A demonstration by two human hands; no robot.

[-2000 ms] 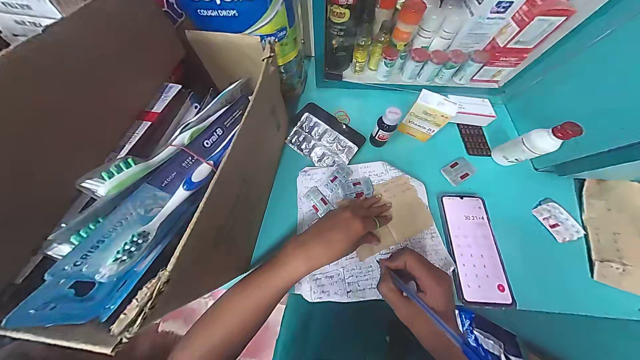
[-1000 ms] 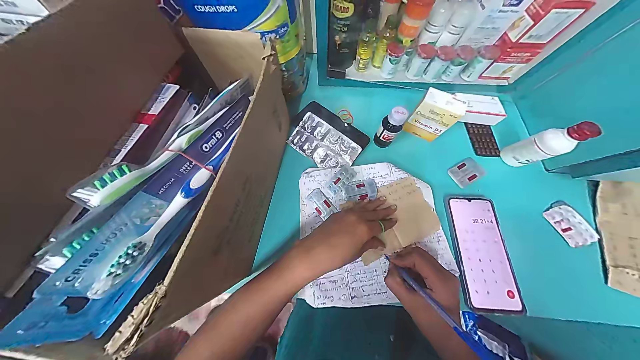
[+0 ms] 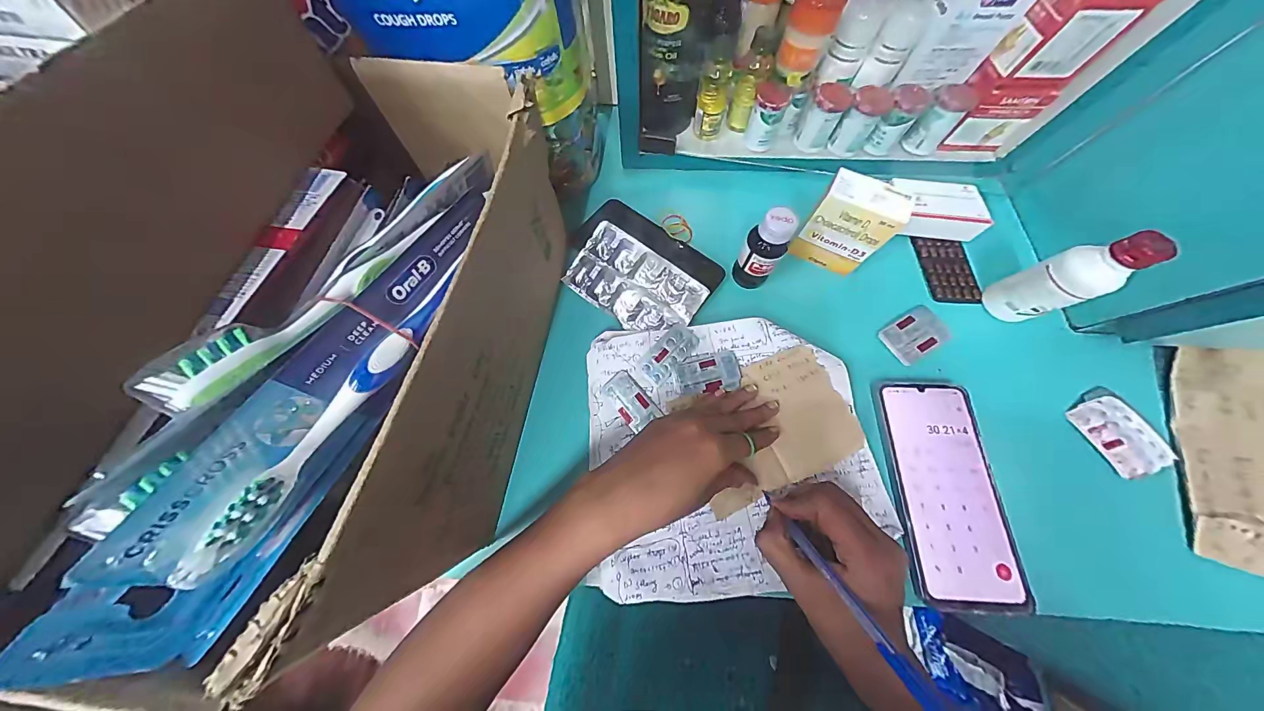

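Note:
My left hand (image 3: 706,449), with a green ring on one finger, lies flat on a piece of brown paper (image 3: 815,420). That paper rests on a white sheet covered in handwriting (image 3: 652,568). Between the fingers of my right hand (image 3: 839,543) is a blue pen (image 3: 839,590), its tip at the brown paper's lower edge. Several small blister packs (image 3: 709,370) lie by my left fingertips, on the sheet. Right of the sheet a smartphone (image 3: 953,494) shows a calculator.
A cardboard box (image 3: 474,395) of packaged toothbrushes stands at left. Behind the papers are a silver blister pack (image 3: 637,276) on a dark flat object, a small dark bottle (image 3: 765,247) and a Vitamin D3 carton (image 3: 854,222). A white bottle with red cap (image 3: 1076,276) lies at right.
My left hand stays on the brown paper and the pen stays in my right hand. Nothing was let go.

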